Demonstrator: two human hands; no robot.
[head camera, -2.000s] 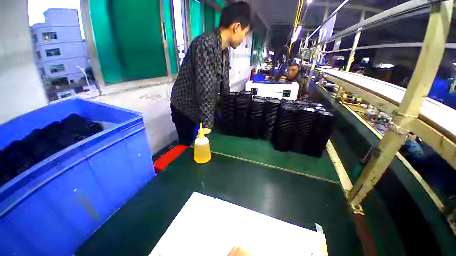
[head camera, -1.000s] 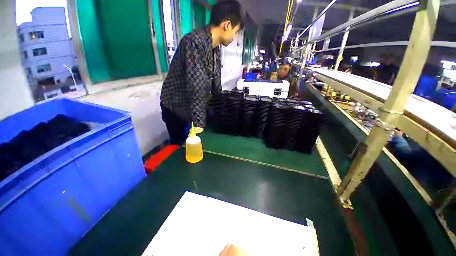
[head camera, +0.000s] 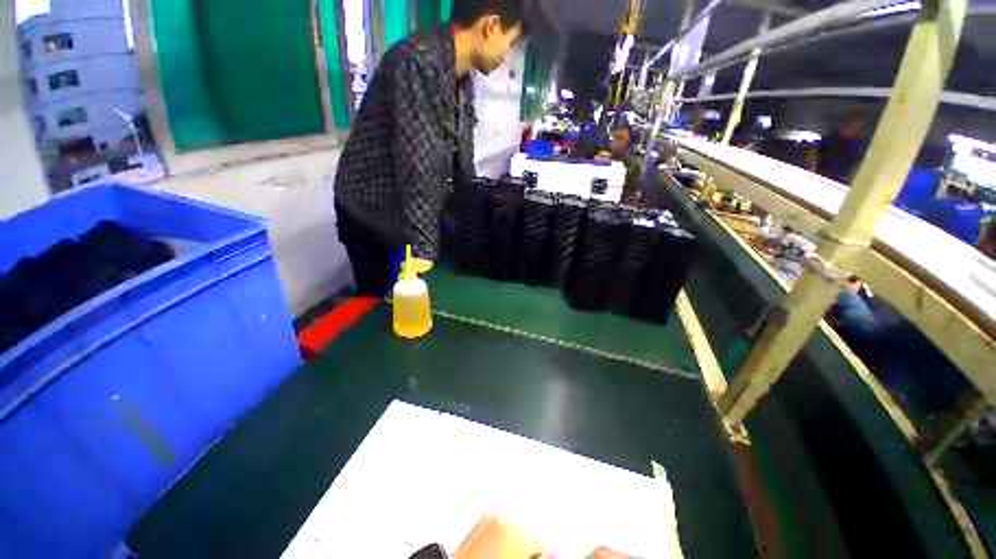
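Note:
A white work sheet (head camera: 513, 470) lies on the dark green bench. My left hand (head camera: 499, 537) shows at the bottom edge over the sheet, cut off by the frame, with a dark watch (head camera: 428, 551) at its wrist. Only a small part of my right hand (head camera: 612, 554) shows to its right, also cut off. The fingers of both hands and anything they hold are out of the picture.
A bottle of yellow liquid (head camera: 412, 306) stands at the bench's far left. Black stacked trays (head camera: 628, 262) stand beyond it, beside a standing person. A blue crate (head camera: 142, 360) with black pieces is left, a metal frame post (head camera: 808, 295) and conveyor channel right.
The view has shifted, so the bench things sit further left and higher. More of my left hand shows, with the watch, and part of my right hand has come into view.

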